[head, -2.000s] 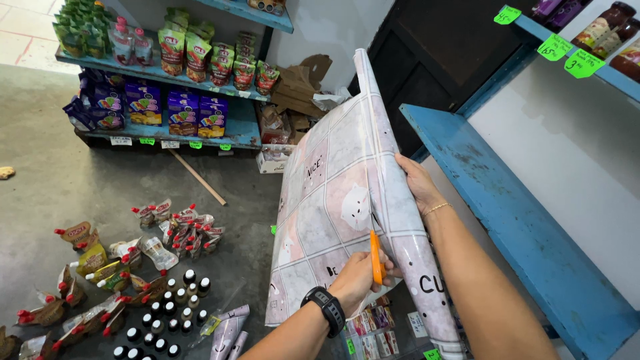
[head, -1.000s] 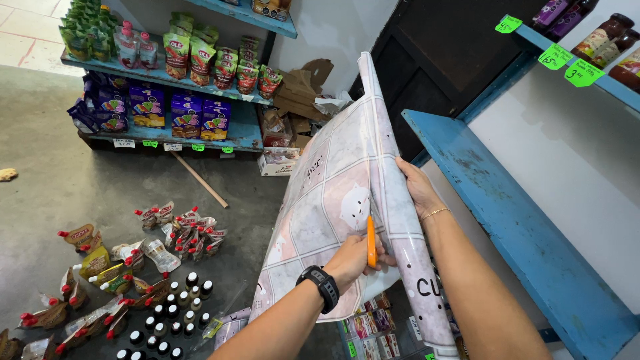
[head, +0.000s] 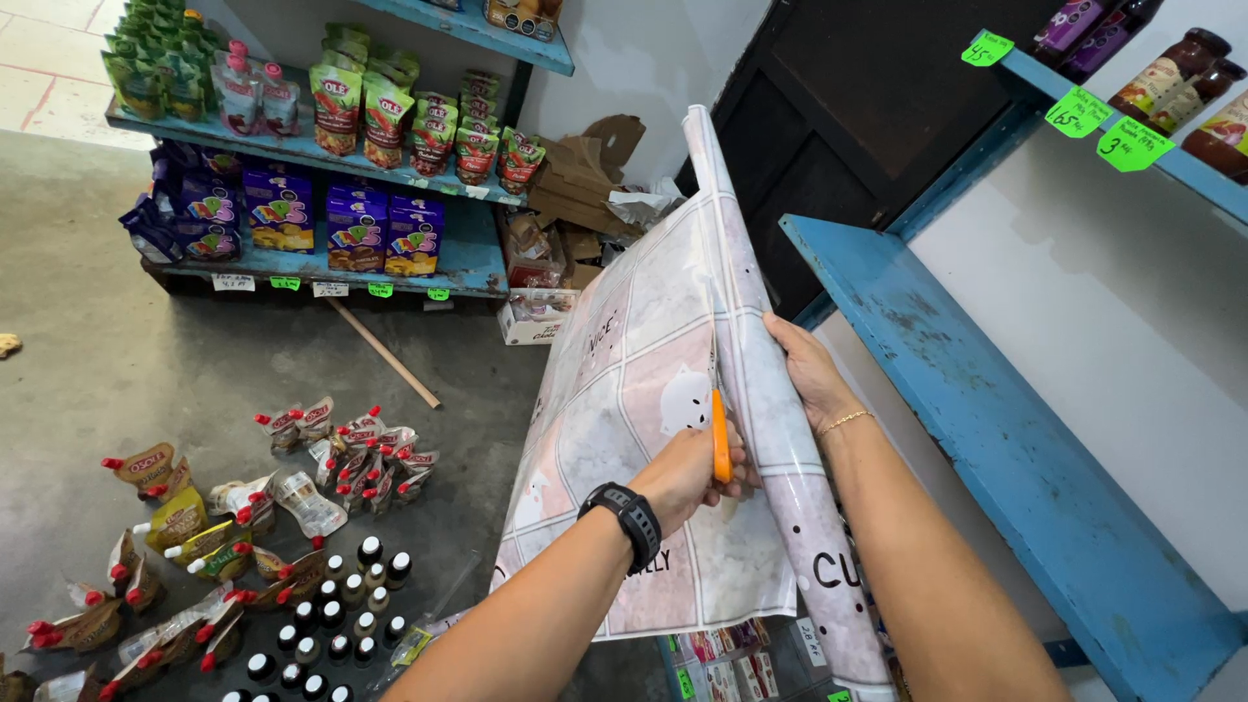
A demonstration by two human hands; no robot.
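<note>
My left hand, with a black watch on its wrist, grips orange-handled scissors. Their blades point away from me, at a slit in a patterned plastic-like sheet, close beside its rolled part. The sheet bears pink and grey squares, words and a white cartoon animal. My right hand, with a thin bracelet, holds the roll's right side; some of its fingers are hidden behind it. The near part of the sheet hangs loose below the scissors.
Small dark-capped bottles and spouted pouches stand or lie on the floor at left. A wooden stick lies near the stocked blue shelves. At right is a blue metal shelf, with jars on the shelf above.
My left hand and the scissors have moved away from me along the sheet beside the roll. The slit reaches farther up, and the near flap hangs looser. My right hand still holds the roll.
</note>
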